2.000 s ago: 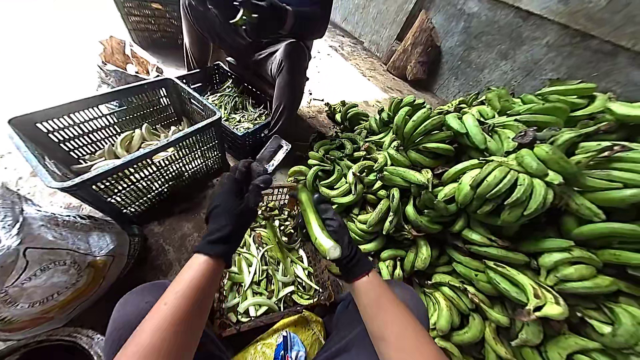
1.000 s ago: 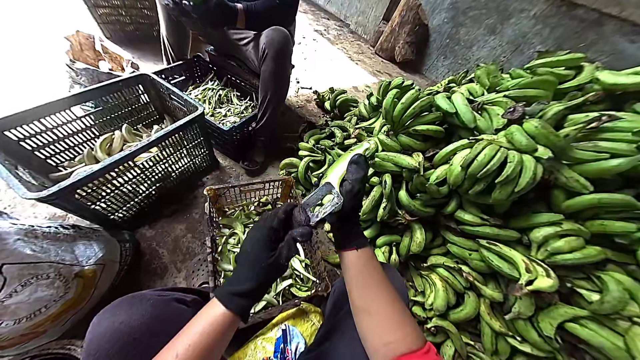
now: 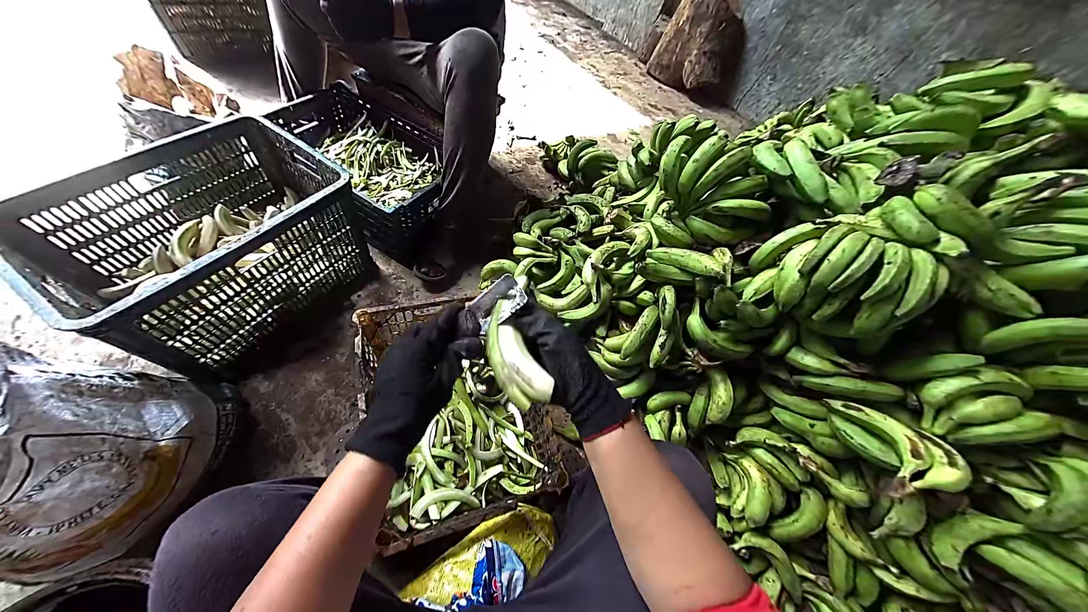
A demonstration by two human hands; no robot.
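Observation:
My left hand (image 3: 416, 374), in a black knit glove, grips a peeler-like blade tool (image 3: 500, 304) with a dark handle. The metal end touches the upper part of a partly peeled green plantain (image 3: 518, 365). My right hand (image 3: 565, 361), also gloved in black, holds that plantain from the right side. Pale flesh shows along its lower half. Below both hands, a brown plastic crate (image 3: 442, 531) between my knees holds green peel strips (image 3: 476, 450). A large heap of green plantains (image 3: 850, 280) lies to the right.
At the left stands a large dark crate (image 3: 229, 297) with peeled plantains (image 3: 200, 238). Behind it, a smaller crate (image 3: 395, 229) holds peels beside a seated person (image 3: 463, 93). A printed sack (image 3: 93, 476) is at lower left, a yellow bag (image 3: 484, 561) near my lap, a wood block (image 3: 701, 47) by the wall.
The plantain pointed up and away from me a second ago; its pale end now points down towards me. More of its flesh shows than two seconds ago.

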